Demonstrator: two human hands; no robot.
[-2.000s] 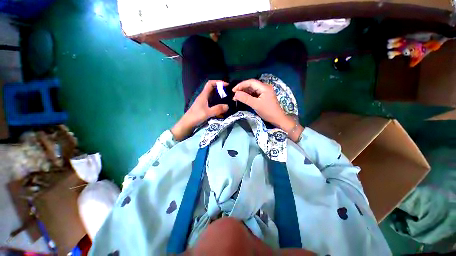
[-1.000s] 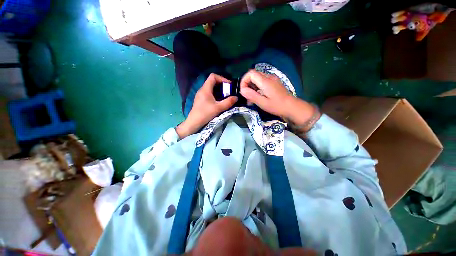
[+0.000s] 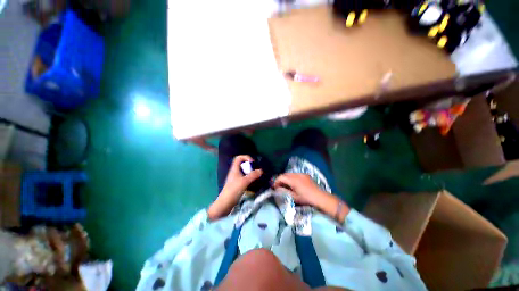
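Observation:
A black plush toy (image 3: 262, 181) lies in my lap, held between my hands, with a small white label (image 3: 246, 167) on its left side. My left hand (image 3: 239, 179) is closed around the toy beside the label. My right hand (image 3: 296, 186) is at the toy's right side with its fingers bent together near the apron (image 3: 301, 220); blur hides what its fingertips hold. No needle or thread can be made out.
The white table (image 3: 227, 68) stands ahead, bearing cardboard (image 3: 353, 62), pink-handled snips (image 3: 306, 78) and a plush penguin pile (image 3: 444, 20). An open carton (image 3: 455, 244) is at right, a toy box (image 3: 449, 145) beyond it. Blue crates (image 3: 54, 196) stand left.
The view has tilted up, bringing the tabletop, snips and penguin pile into sight. My right hand has moved slightly away from my left. My left hand still holds the toy.

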